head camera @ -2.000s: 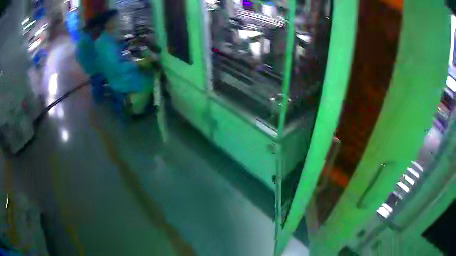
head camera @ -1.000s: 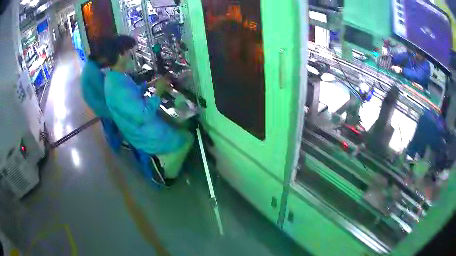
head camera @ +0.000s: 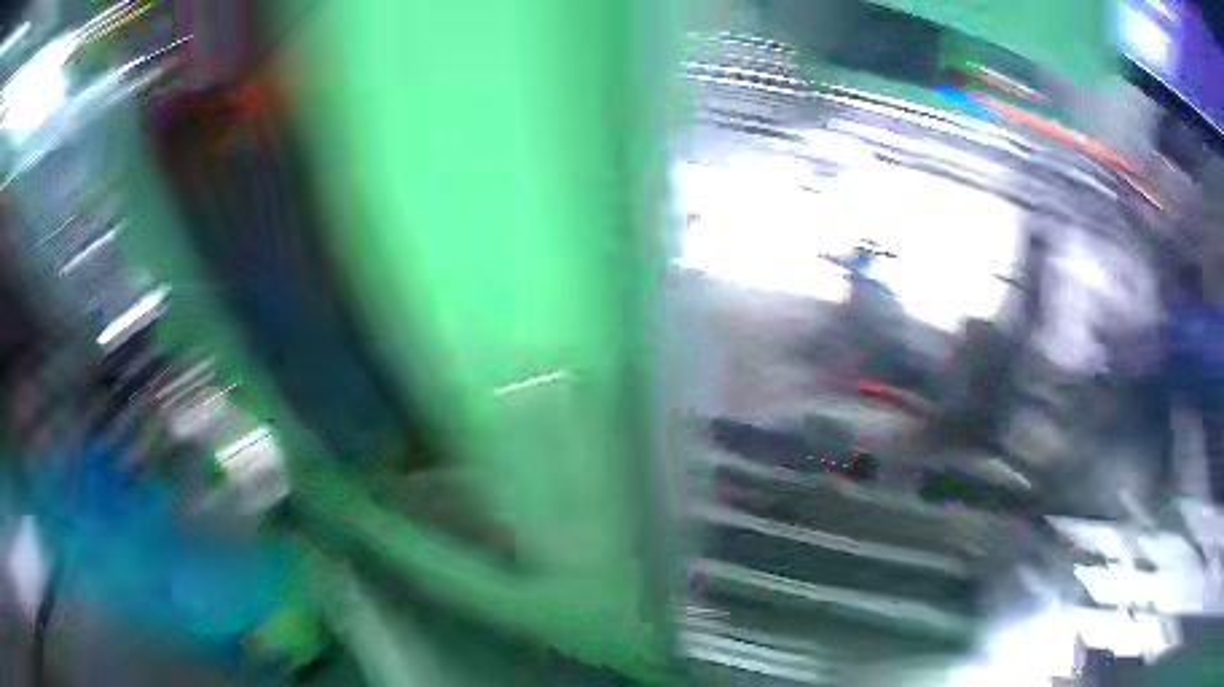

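Note:
The frame is heavily blurred. Neither of my hands can be made out. The open machine lies in front on the right, with long silver conveyor rails (head camera: 832,544) running across its lower part. Above them is a bright white lit area (head camera: 926,222) with a dark, blurred mechanism (head camera: 987,383) in front of it. Small red lights show near the mechanism. Bright blurred shapes at the lower right cannot be identified.
A green machine door (head camera: 497,201) with a dark window (head camera: 289,269) stands left of the opening. A blurred blue-clothed person (head camera: 161,557) is at the lower left. A purple-blue screen (head camera: 1181,61) shows at the upper right corner.
The view has turned right and moved closer to the machine. The door and its opening now fill most of the picture, and the blue-clothed person has shifted to the lower left.

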